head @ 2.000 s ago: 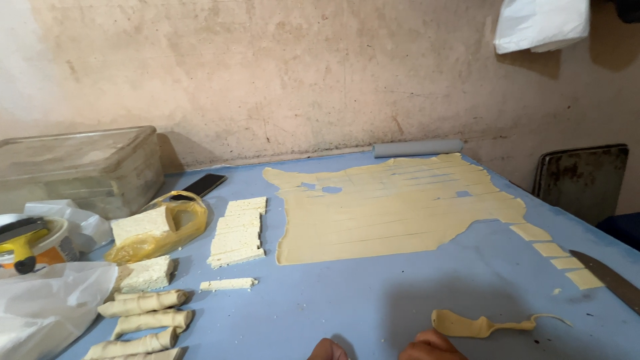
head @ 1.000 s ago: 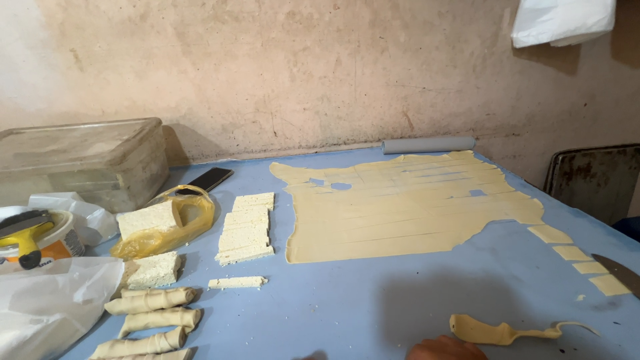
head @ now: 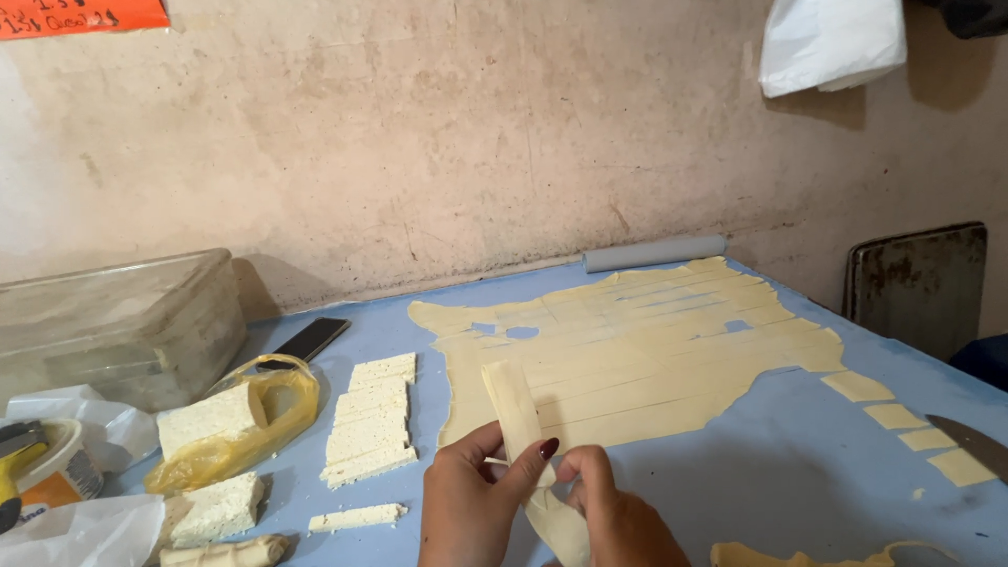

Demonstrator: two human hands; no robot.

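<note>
A strip of dough [head: 516, 409] is held up at the bottom centre, over the near edge of the large rolled dough sheet [head: 622, 354]. My left hand [head: 480, 496] pinches it between thumb and fingers. My right hand [head: 610, 504] grips the strip's lower part, close beside the left. Left of the hands lie sliced white cheese [head: 374, 417] and one separate cheese stick [head: 356, 517]. A cheese block [head: 209, 421] rests in a yellow plastic bag [head: 295, 394], with another cheese piece [head: 216, 508] nearer. A wrapped dough roll [head: 228, 551] shows at the lower edge.
A lidded plastic box [head: 181, 331], a phone [head: 305, 342] and a plastic tub [head: 67, 465] are on the left. A grey tube [head: 654, 253] lies by the wall. Small dough pieces [head: 858, 387], a knife [head: 972, 445] and dough scraps [head: 756, 555] are at right.
Both hands have come up into view at the centre, now with a dough strip between them. The view has shifted so that the dough scrap and wrapped rolls sit lower.
</note>
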